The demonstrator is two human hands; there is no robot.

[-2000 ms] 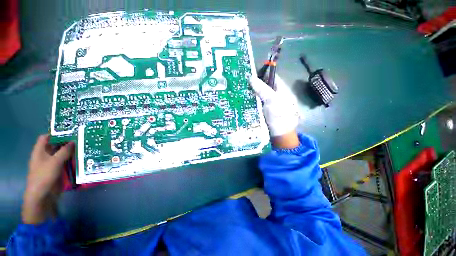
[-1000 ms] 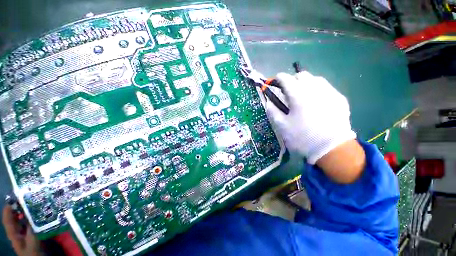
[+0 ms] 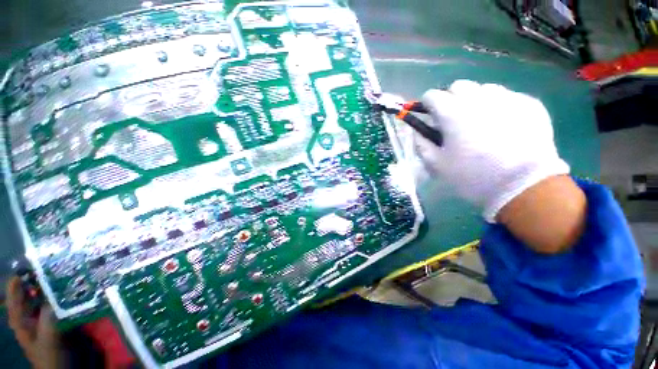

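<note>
A large green printed circuit board [image 3: 195, 137] with silvery solder areas and a white border lies solder side up and tilted in view. A red support [image 3: 112, 342] shows under its lower left edge. My right hand [image 3: 490, 144], in a white glove, grips side cutters [image 3: 422, 124] with black and orange handles. Their jaws are at the board's right edge; whether they touch a lead cannot be told. My left hand [image 3: 36, 324], bare, is at the board's lower left corner, dark and partly hidden; a small dark object shows by its fingers.
The green bench mat [image 3: 454, 241] has a yellow-taped front edge [image 3: 433, 258]. Metal frame parts show below it. A red strip with a yellow edge [image 3: 620, 66] and a dark rack [image 3: 548, 21] stand at the upper right.
Since two seconds ago, the view has closed in on the board and the cutters have come to its right edge. In the last second my right hand has shifted right in view.
</note>
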